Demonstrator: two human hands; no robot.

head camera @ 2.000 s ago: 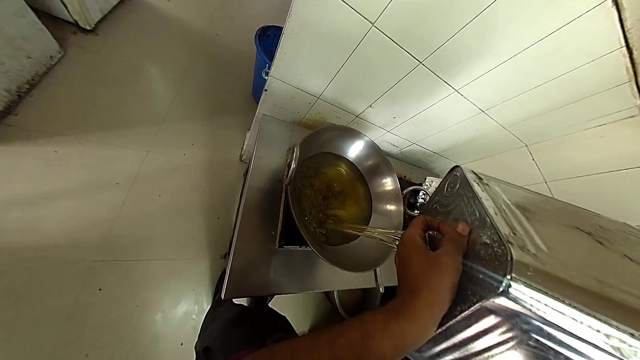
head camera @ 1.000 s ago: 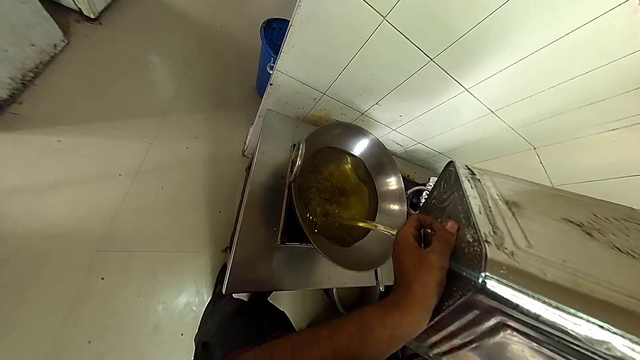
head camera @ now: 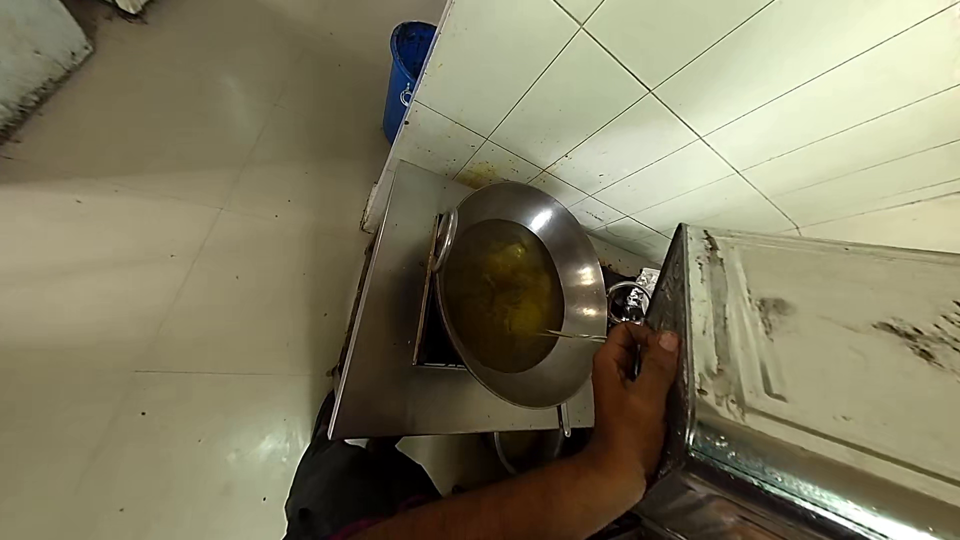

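Observation:
My left hand (head camera: 634, 397) grips the small handle on the end face of a large metal tin (head camera: 825, 330) at the right. The tin lies tilted, with its end toward the pan. A thin stream of yellowish liquid (head camera: 574, 335), which looks like oil, runs from beside my fingers into a wide steel kadai (head camera: 581, 277). A pool of the same liquid (head camera: 502, 292) fills the kadai's bottom, its surface rippled. The tin's spout is hidden behind my hand. My right hand is not in view.
The kadai rests over a burner on a steel stove top (head camera: 390, 300) beside a tiled wall (head camera: 570, 97). Behind it stands a blue bucket (head camera: 397, 97). Crumpled foil (head camera: 641, 292) lies near the tin. Another metal vessel (head camera: 529, 450) is partly visible below.
The liquid's stream has become thinner. The pool in the kadai looks wider than two seconds ago. My left hand keeps its hold on the tin's handle.

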